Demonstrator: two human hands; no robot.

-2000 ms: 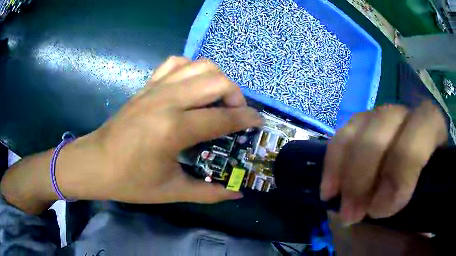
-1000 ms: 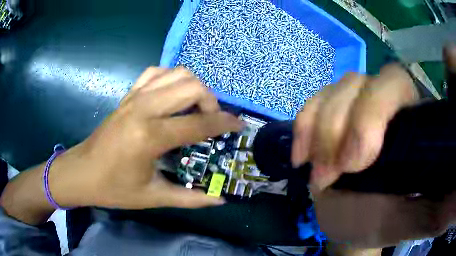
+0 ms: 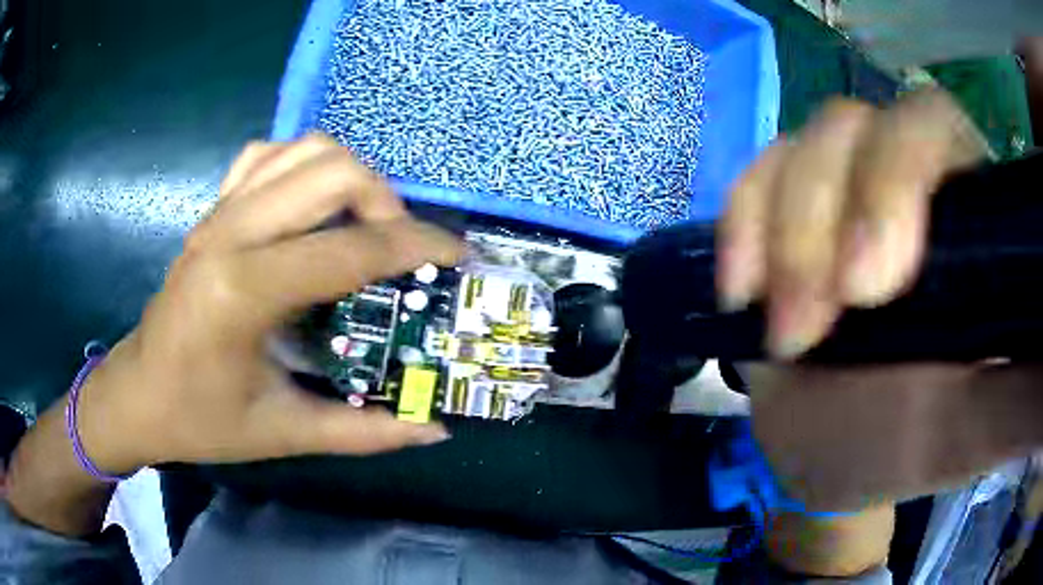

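Observation:
A socket unit with a green circuit board (image 3: 375, 326), a yellow block (image 3: 416, 393) and brass contacts in clear-white plastic (image 3: 494, 343) lies in the pale holding fixture (image 3: 595, 389). My left hand (image 3: 252, 314) grips the unit's left part between thumb and fingers. My right hand (image 3: 841, 223) is closed around the thick black electric screwdriver (image 3: 686, 286), which lies across the fixture to the right of the unit. A round dark hole of the fixture shows between them. The screwdriver's tip cannot be made out.
A blue bin (image 3: 738, 114) full of tiny silver screws (image 3: 515, 103) stands just behind the fixture. A blue wrist strap (image 3: 738, 474) with a thin cord is at my right wrist. A dark green glossy bench (image 3: 137, 137) lies around them. A pale strip runs at the upper right.
The screwdriver has moved right, off the unit's contacts, uncovering them and a fixture hole. My left hand still holds the unit. The bin, fixture and left hand appear further left in the view.

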